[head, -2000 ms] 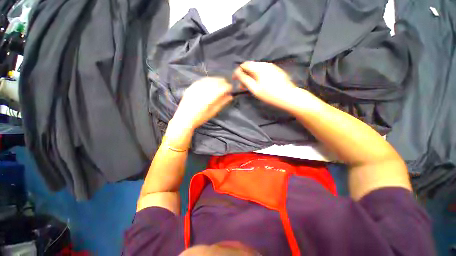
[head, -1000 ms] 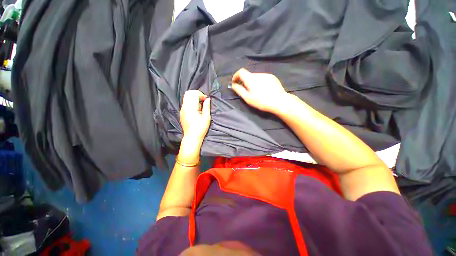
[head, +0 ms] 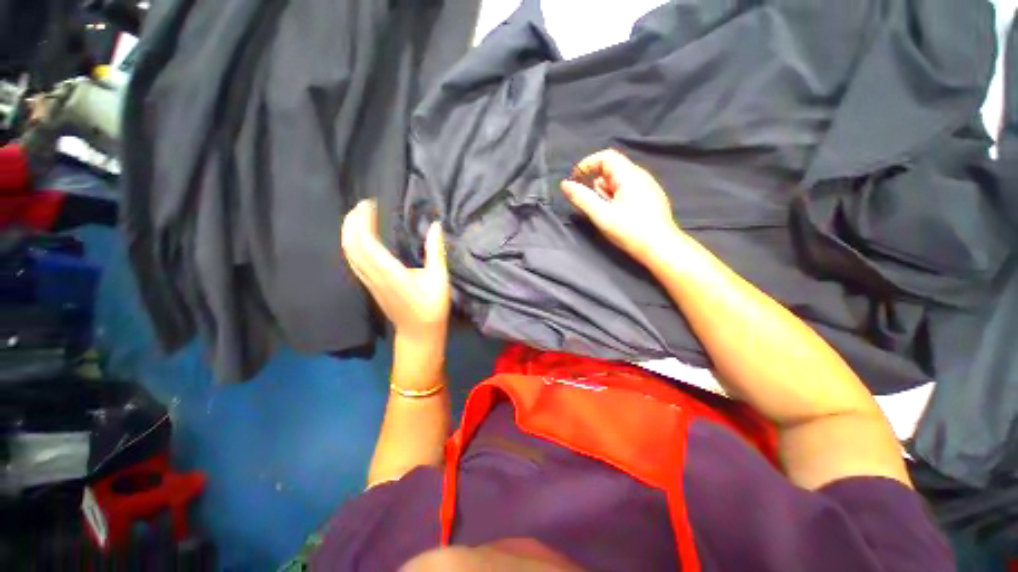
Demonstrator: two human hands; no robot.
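A charcoal skirt lies spread over the white-topped table. Its smoother lining is bunched in folds at the left part, near the table's front edge. My left hand is open, thumb and fingers apart, at the left edge of the bunched lining. My right hand is just above the dark cloth, its fingers curled in and the fingertips close together. Whether a small tool or thread is in it cannot be told.
A skirt pile hangs over the table edge at the left. More dark grey cloth lies at the right. Parts of the white table top show at the back. A red stool stands on the blue floor at the lower left.
My left hand has let go of the lining, moved left and opened. My right hand stays over the cloth with curled fingers. The whole view has shifted, showing more floor at the left.
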